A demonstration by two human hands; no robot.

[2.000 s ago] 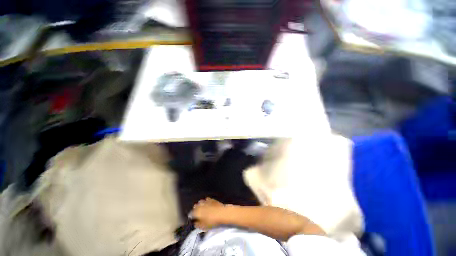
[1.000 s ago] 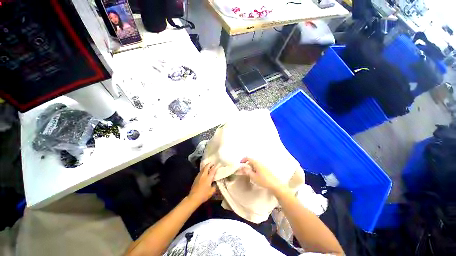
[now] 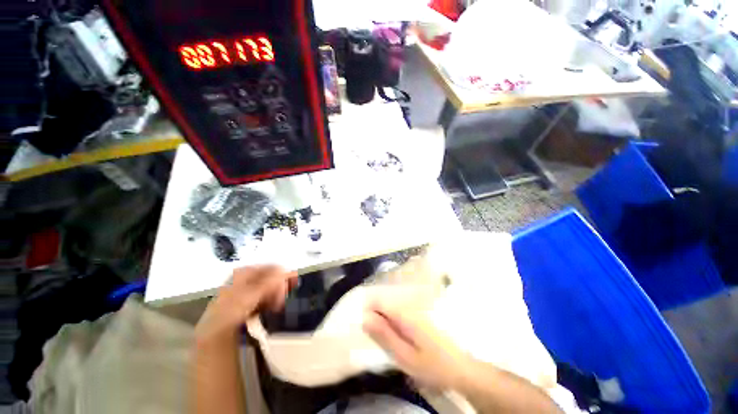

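Note:
A beige garment [image 3: 477,283] lies bunched over my lap at the right, and an edge of it stretches left between my hands. My left hand [image 3: 263,289], blurred, is at the table's front edge and holds the left end of the cloth. My right hand [image 3: 405,335] grips the garment nearer the middle of my lap. The black control panel [image 3: 259,97] with a red border and a lit red display hides the machine head. More beige cloth [image 3: 121,356] lies at the lower left.
The white table [image 3: 186,267] bears a clear-grey plastic bag [image 3: 226,212], a dark button pile [image 3: 375,209] and loose small parts. A blue bin [image 3: 599,299] stands right of my lap. Another blue bin [image 3: 647,226] with black cloth stands beyond. A second table [image 3: 485,93] is at the back right.
The view has swung left. My left hand has moved left, away from my right hand, and the cloth edge is now drawn out between them. The panel's red display now shows.

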